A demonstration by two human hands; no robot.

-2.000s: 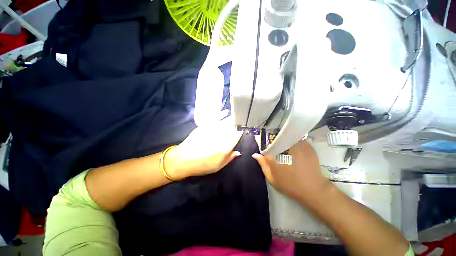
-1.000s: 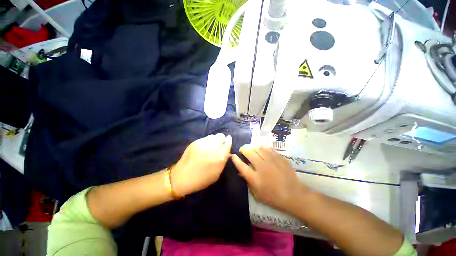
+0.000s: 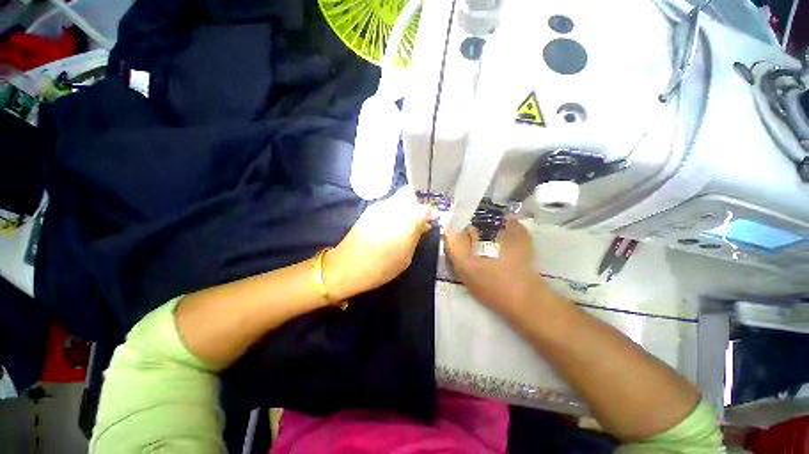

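Observation:
The dark garment (image 3: 222, 195) lies heaped left of the needle and hangs over the table's front edge. A small white label (image 3: 139, 82) shows on it. My left hand (image 3: 381, 244) rests on the garment, its fingertips at the presser foot (image 3: 435, 202) and closed on the cloth's edge. My right hand (image 3: 497, 262) is just right of the needle beside the edge guide with its ribbed knob (image 3: 486, 248). Its thumb is near the cloth edge; other fingers are partly hidden behind the guide, and I cannot tell if it grips cloth. The white sewing machine (image 3: 612, 97) stands over both.
The lit lamp (image 3: 375, 146) hangs left of the needle. Thread snips (image 3: 616, 257) lie on the bed to the right. A yellow-green fan (image 3: 368, 27) is behind. A marked strip (image 3: 497, 386) runs along the table's front edge. Magenta cloth (image 3: 390, 430) covers my lap.
Both hands have moved forward from in front of the needle up to the presser foot. The right hand has come in beside the guide. The camera view has shifted slightly.

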